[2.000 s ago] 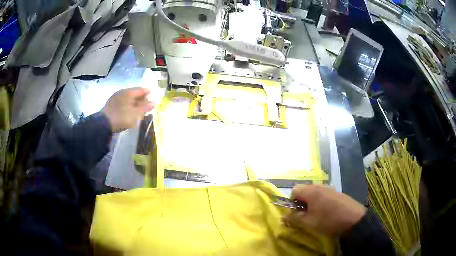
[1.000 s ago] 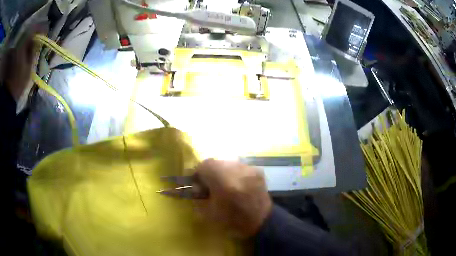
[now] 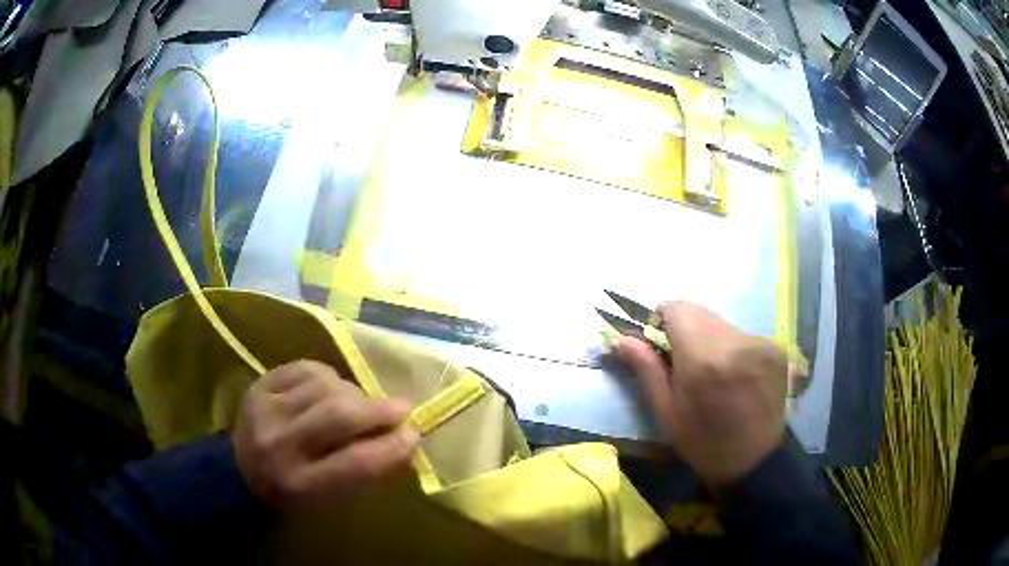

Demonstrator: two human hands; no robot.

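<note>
My left hand [image 3: 321,431] pinches a narrow yellow strap, whose short flat end [image 3: 449,404] sticks out to the right of my fingertips. The yellow bag body [image 3: 210,387] hangs open below and around that hand at the front edge of the plate. Another part of the strap [image 3: 160,210] rises in a loop at the left. My right hand [image 3: 714,381] holds thread snips [image 3: 628,315], blades apart and pointing up-left over the pale plate, away from the bag.
The pale clamp frame [image 3: 597,122] with yellow tape lies under the sewing head [image 3: 476,33]. The base plate [image 3: 531,387] has yellow guide tape. A strap bundle [image 3: 918,431] stands at right, a control panel [image 3: 885,69] at upper right, grey sheets [image 3: 77,88] at upper left.
My left hand has come down from the far left to the bag and now grips the strap. My right hand with the snips has moved right, off the bag. The view has shifted.
</note>
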